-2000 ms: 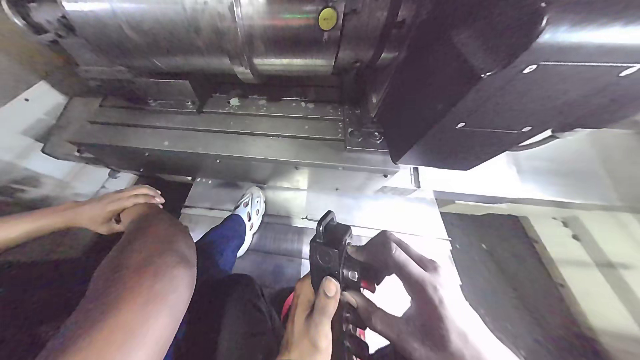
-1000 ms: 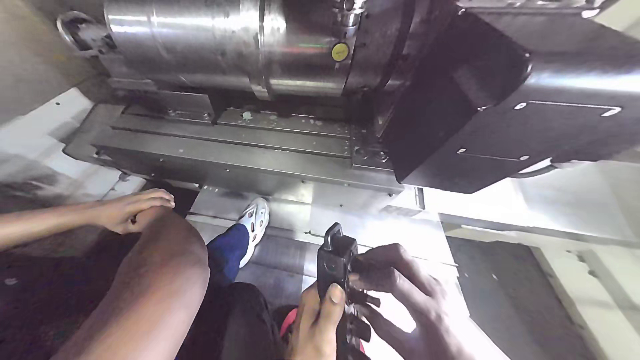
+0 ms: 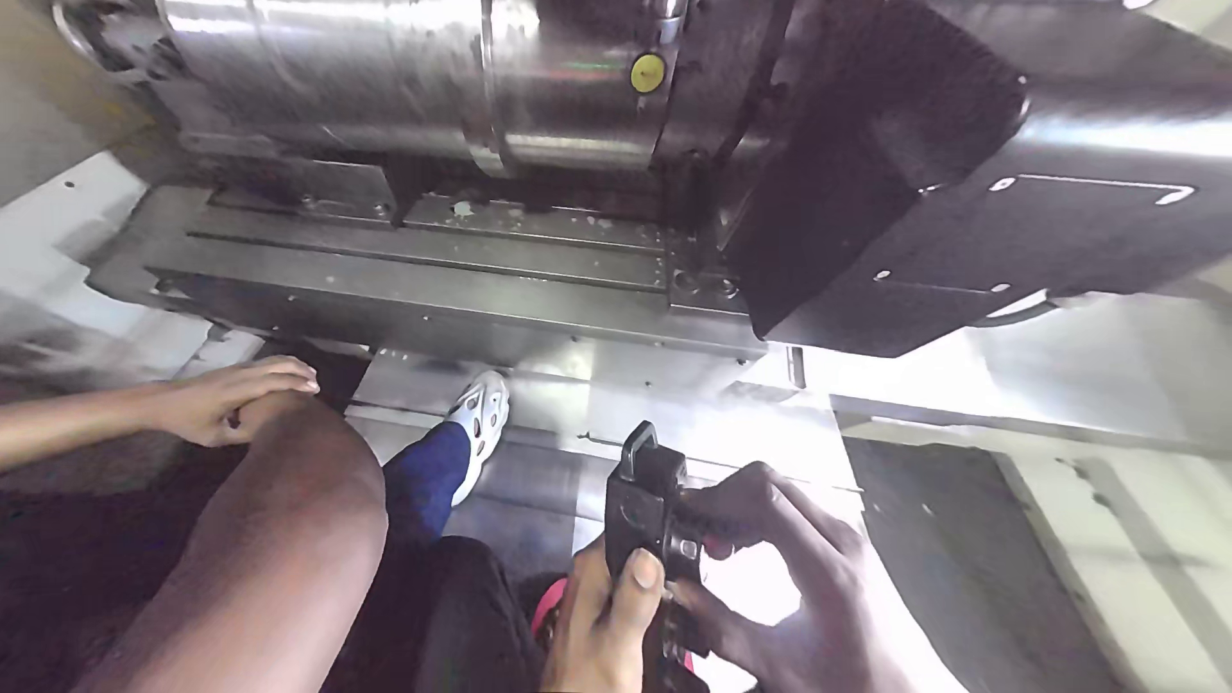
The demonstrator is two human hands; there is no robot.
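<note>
A black handheld control pendant (image 3: 640, 520) with a loop at its top and knobs on its right side stands upright at the bottom centre. My left hand (image 3: 606, 616) is wrapped around its lower part, thumb on the front face. At its knobs, the bent fingers and thumb of my right hand (image 3: 799, 577) hold the right side. A small red part shows between these fingers. The pendant's lower end is partly hidden by my hands.
Another person's hand (image 3: 231, 399) rests by a large bent arm (image 3: 279, 539) at left. A foot in a white clog (image 3: 481, 423) stands on the metal floor. Above lie a steel machine cylinder (image 3: 385, 77), a grooved metal bed (image 3: 433, 250) and a dark angular housing (image 3: 962, 231).
The fingers of my right hand have shifted slightly around the pendant's knobs. My left hand keeps its hold, and the other person's hand stays at the bent arm.
</note>
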